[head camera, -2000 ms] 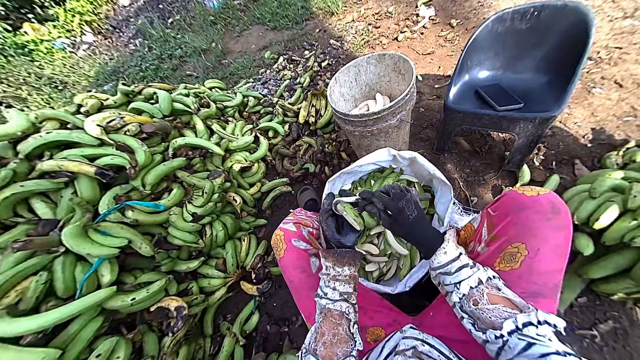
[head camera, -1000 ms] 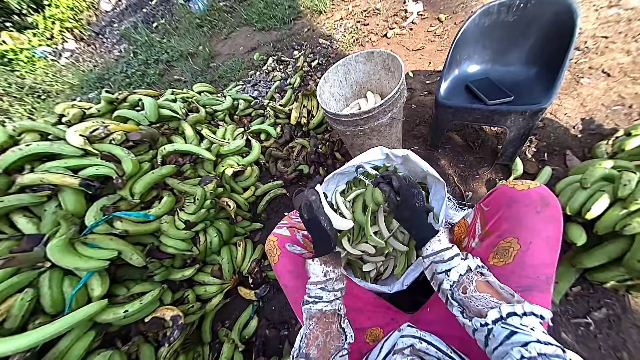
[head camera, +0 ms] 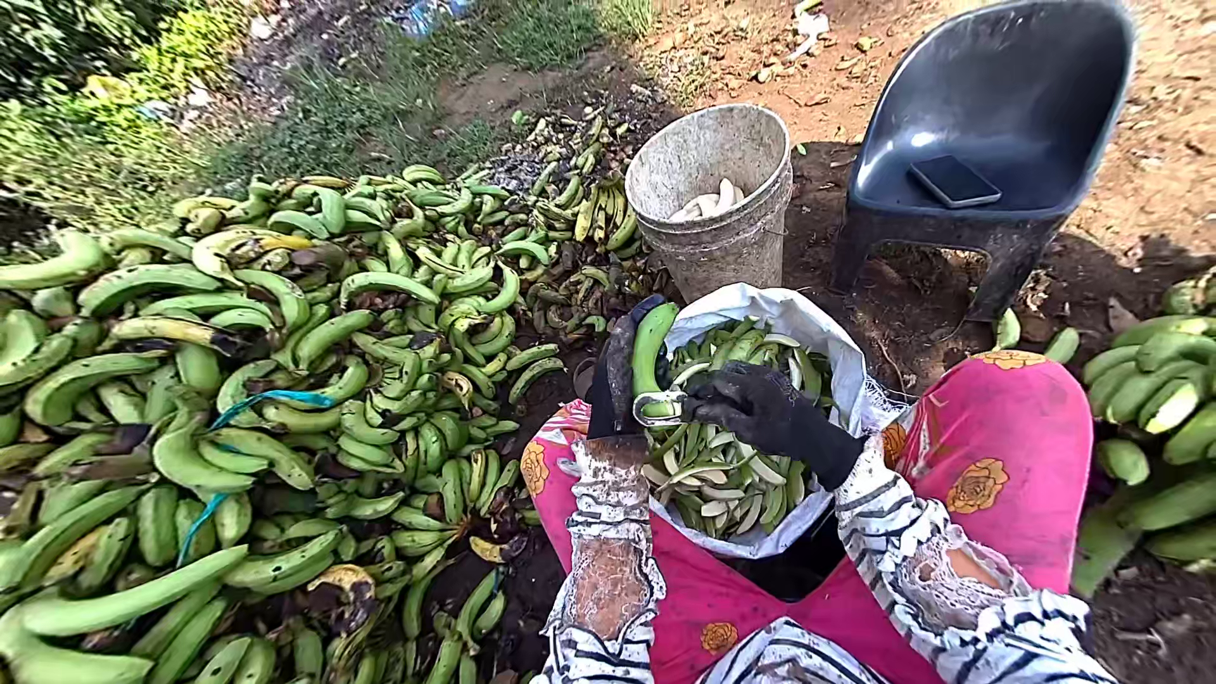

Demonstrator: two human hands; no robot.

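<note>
Both my hands wear black gloves. My left hand (head camera: 619, 372) grips an unpeeled green plantain (head camera: 652, 350) held upright over the left rim of a white woven sack (head camera: 828, 342). In my right hand (head camera: 750, 404) is a peeler (head camera: 659, 408) with a metal, loop-like head, which lies against the lower end of the plantain. The sack stands between my knees, its mouth rolled open, and holds many green and pale peels (head camera: 731, 475). Part of my left hand is hidden behind the plantain.
A large heap of green plantains (head camera: 332, 342) spreads at the left. Beyond the sack stands a dirty bucket (head camera: 727, 237) with peeled fruit (head camera: 711, 201). A dark plastic chair (head camera: 988, 114) holds a phone (head camera: 955, 180). More green bunches (head camera: 1164, 380) lie at the right.
A green plantain is now in my left hand, where pale strips or fruit showed beside it one second ago. My right hand has moved from the sack's far side toward my left hand.
</note>
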